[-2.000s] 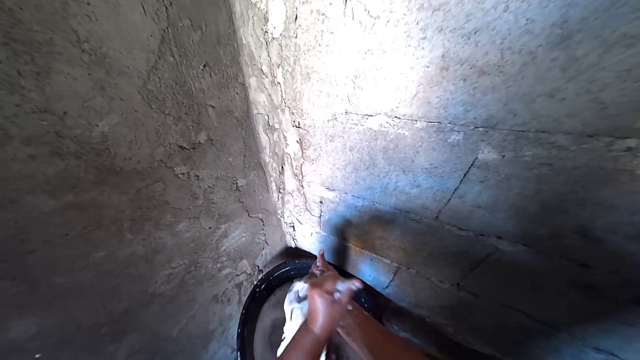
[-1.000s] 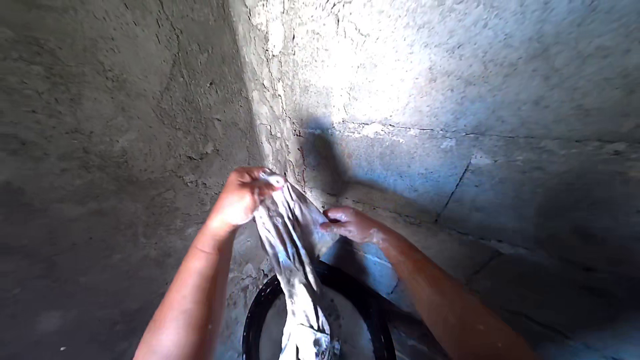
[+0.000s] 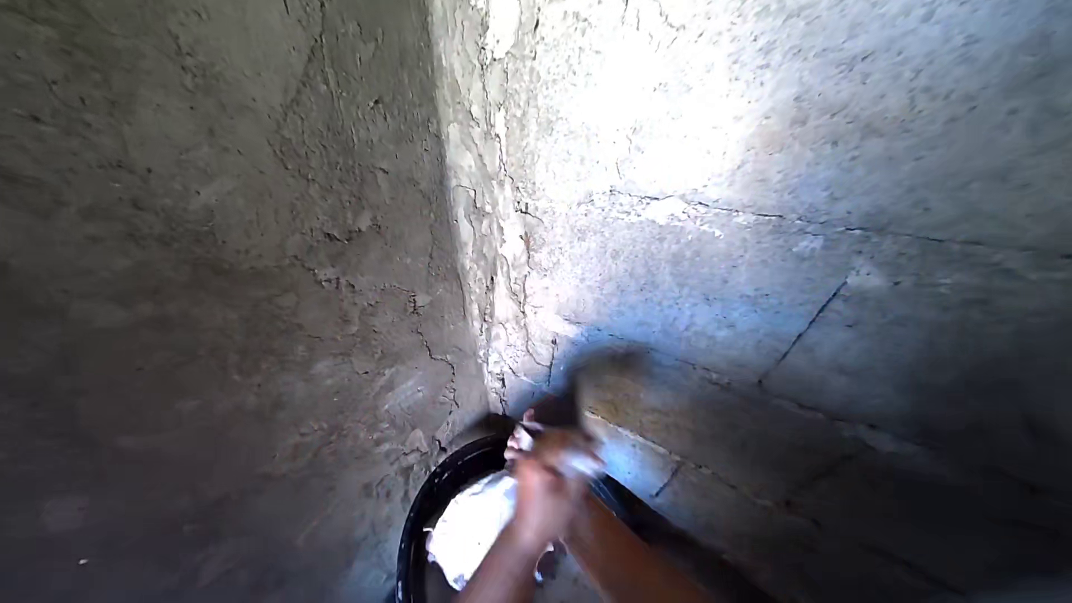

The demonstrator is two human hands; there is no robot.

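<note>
Both of my hands are pressed together over a round black tub at the bottom of the head view, blurred by motion. My left hand (image 3: 540,494) is closed on part of a wet white cloth (image 3: 473,528). Against it, my right hand (image 3: 574,456) overlaps with its fingers, and a bit of pale cloth shows between the two. The rest of the cloth hangs or lies bunched inside the black tub (image 3: 412,536), left of my wrists. My forearms hide much of the tub's inside and its near right part.
A rough, cracked plaster wall (image 3: 226,293) rises on the left. On the right stands a brightly lit block wall (image 3: 720,293) with open joints. They meet in a corner just behind the tub. A dark shadow falls on the right wall beside my hands.
One second ago my hands were apart and higher, with the cloth stretched up between them out of the tub. Now they are together and lower, over the rim, with the cloth bunched.
</note>
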